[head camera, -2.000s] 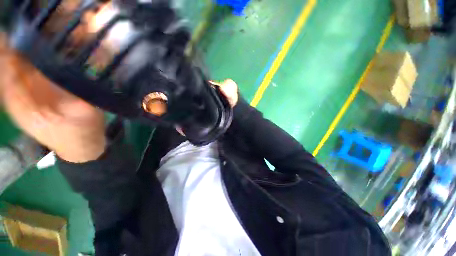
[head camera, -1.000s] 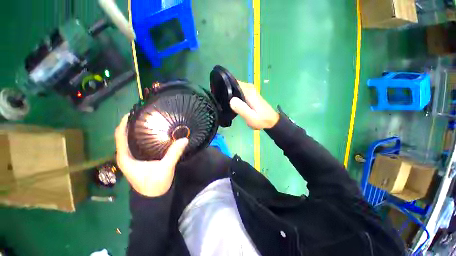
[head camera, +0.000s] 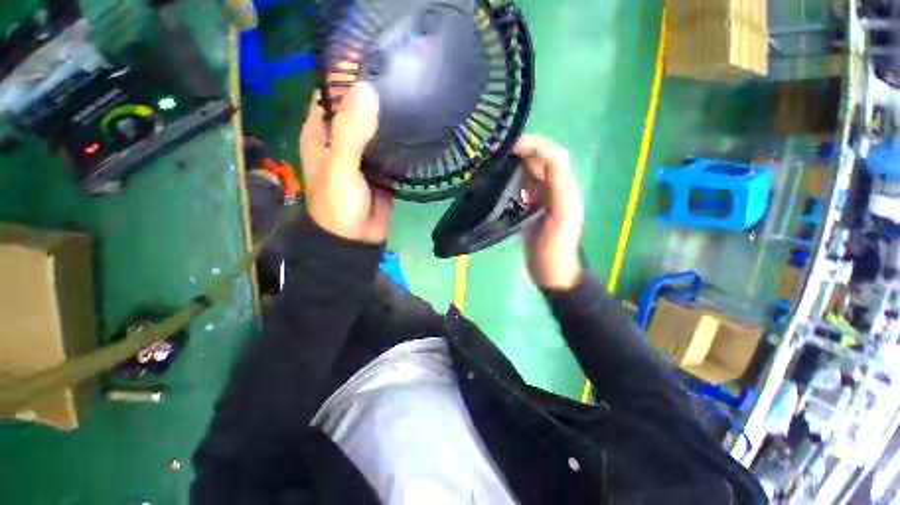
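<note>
A black desk fan (head camera: 424, 79) is held up in front of me, its head cut off by the top edge. Its smooth dark disc with a ring of slots around it faces me. My left hand (head camera: 345, 163) grips the left rim of the head, fingers on the slots. The flat black fan base (head camera: 484, 209) hangs tilted below the head on the right. My right hand (head camera: 553, 212) holds the base at its right end; some of its fingers are hidden behind it.
A dark machine with red and green lights (head camera: 123, 123) is at upper left. A carton (head camera: 39, 316) and a small dark glossy object (head camera: 153, 345) are at left. Blue stool (head camera: 715, 192), open carton (head camera: 706, 340) on a blue frame and a cluttered line (head camera: 839, 355) are at right.
The fan has moved up and turned from its ribbed grille with centre ring to its smooth disc side. Both hands stay on it, the right now lower on the base. The view has shifted.
</note>
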